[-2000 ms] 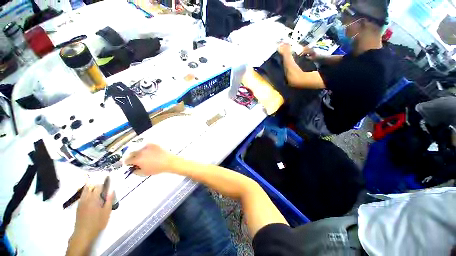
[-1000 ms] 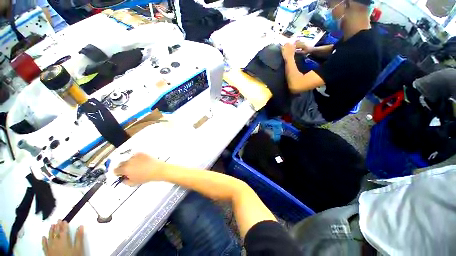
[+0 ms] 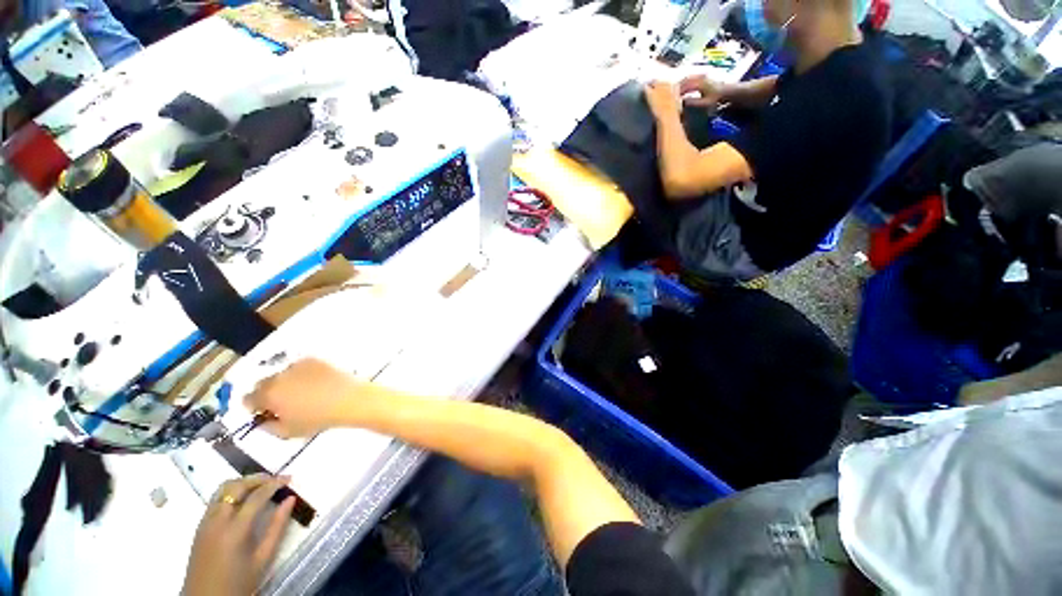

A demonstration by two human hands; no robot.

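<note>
A narrow black strip [image 3: 253,468] lies slanting on the white machine table [image 3: 384,332], its upper end by the presser foot area [image 3: 207,428]. My left hand [image 3: 236,538], with a ring on one finger, is at the strip's lower end, which shows between its fingers. My right hand [image 3: 305,398] is just right of the needle area, fingers closed on a small dark pointed tool [image 3: 252,426]. Its fingertips are partly hidden. The needle itself is too small to make out.
The machine head [image 3: 402,128] has a black cloth band [image 3: 210,297] over it. Black strips [image 3: 84,480] lie at left. Red-handled scissors [image 3: 528,212] lie beyond the head. A blue crate [image 3: 635,437] of black pieces stands at right. Another person [image 3: 815,140] works at a machine behind it.
My left hand has moved from the table's left side to the strip's lower end. That end has swung right, towards the front edge. My right hand stays by the needle area. The view has shifted slightly.
</note>
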